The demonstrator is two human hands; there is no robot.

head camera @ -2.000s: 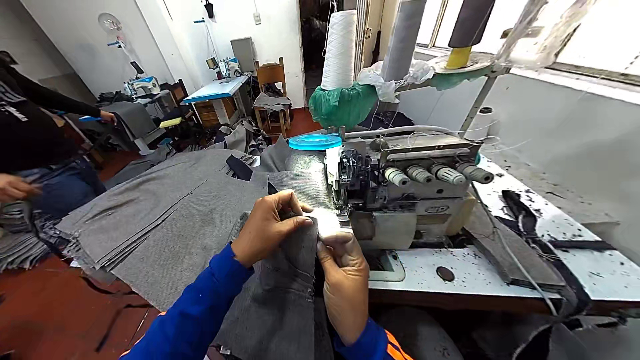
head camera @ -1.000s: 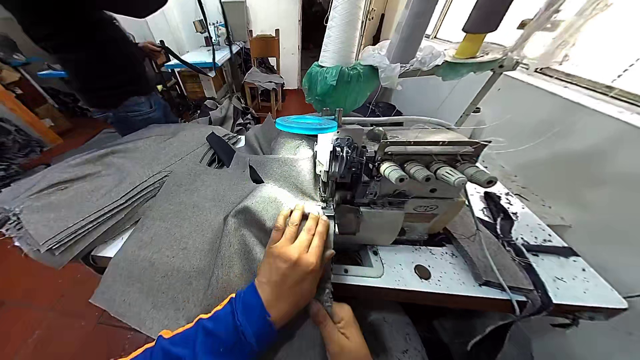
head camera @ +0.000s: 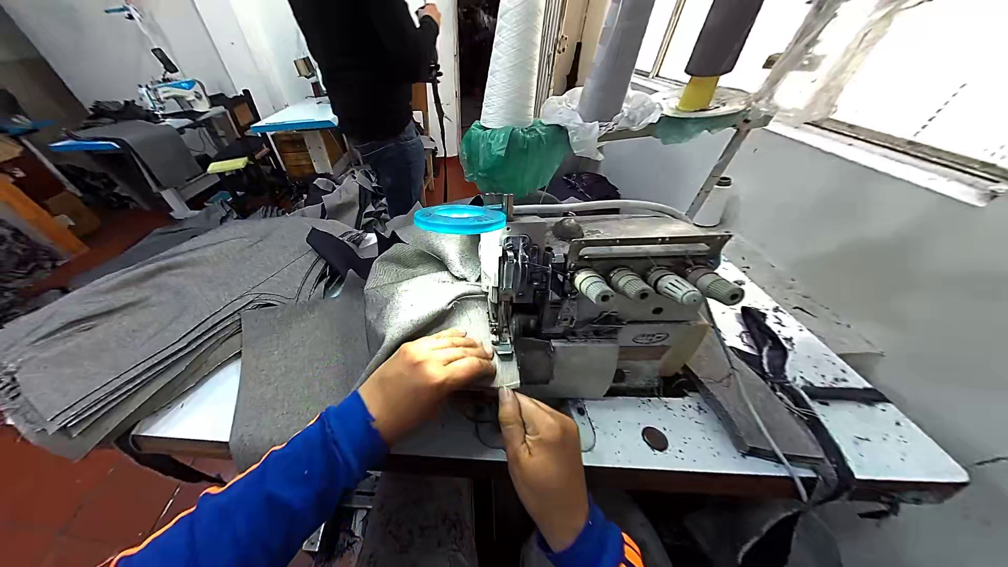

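Note:
A grey fabric piece (head camera: 417, 295) runs under the presser foot (head camera: 502, 346) of an overlock sewing machine (head camera: 622, 307). My left hand (head camera: 429, 374) lies on the cloth just left of the foot, fingers bent and pressing it down. With thumb and forefinger my right hand (head camera: 539, 449) pinches the near edge of the cloth, just in front of the foot. Light from a blue ring-shaped lamp (head camera: 459, 219) falls on the fabric. Part of the cloth is hidden behind my left hand.
Stacked grey fabric panels (head camera: 173, 307) lie at the left. Thread cones (head camera: 512, 71) stand behind the machine. Dark fabric strips (head camera: 764, 346) and lint lie on the white table (head camera: 890, 441) at the right. A person in black (head camera: 362, 71) stands beyond the table, holding a dark strip.
The cloth has moved away from me through the machine, with less of it before the foot. My right hand has moved up to its near edge. The person in black has moved right.

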